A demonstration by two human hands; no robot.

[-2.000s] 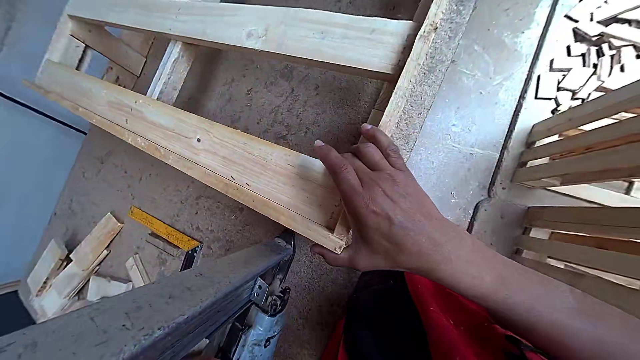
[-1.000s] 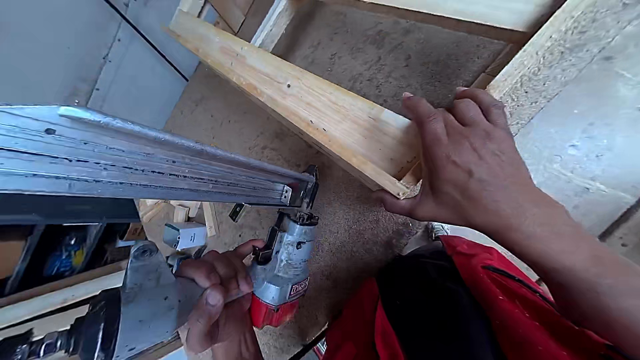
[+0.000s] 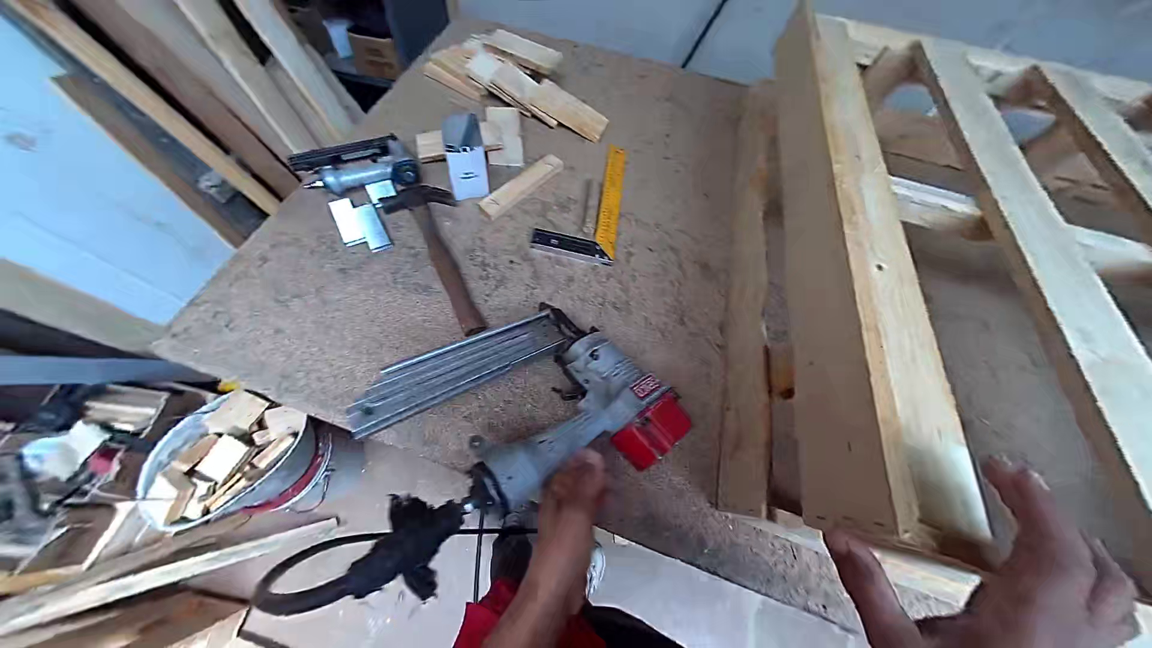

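A pneumatic nailer (image 3: 585, 396) with a red cap lies on its side on the particleboard bench. My left hand (image 3: 576, 495) touches its handle from the front side; whether the fingers wrap around it, I cannot tell. My right hand (image 3: 1008, 567) is spread at the near corner of a slatted wooden frame (image 3: 909, 360), its thumb beside the corner; contact is unclear. A claw hammer (image 3: 441, 261) lies behind the nailer's magazine. Beyond it are a try square (image 3: 605, 211) with a yellow blade and a smaller pneumatic stapler (image 3: 360, 171).
Wood offcuts (image 3: 531, 81) are piled at the bench's far end, near a small box (image 3: 466, 162) and staple strips (image 3: 360, 223). A bucket of wood blocks (image 3: 229, 459) stands below the bench's left edge. A black air hose (image 3: 360, 567) hangs in front.
The nailer, held up in my left hand one second ago, now lies on the bench. My right hand has loosened from the frame's corner, its fingers now spread. The view has swung left.
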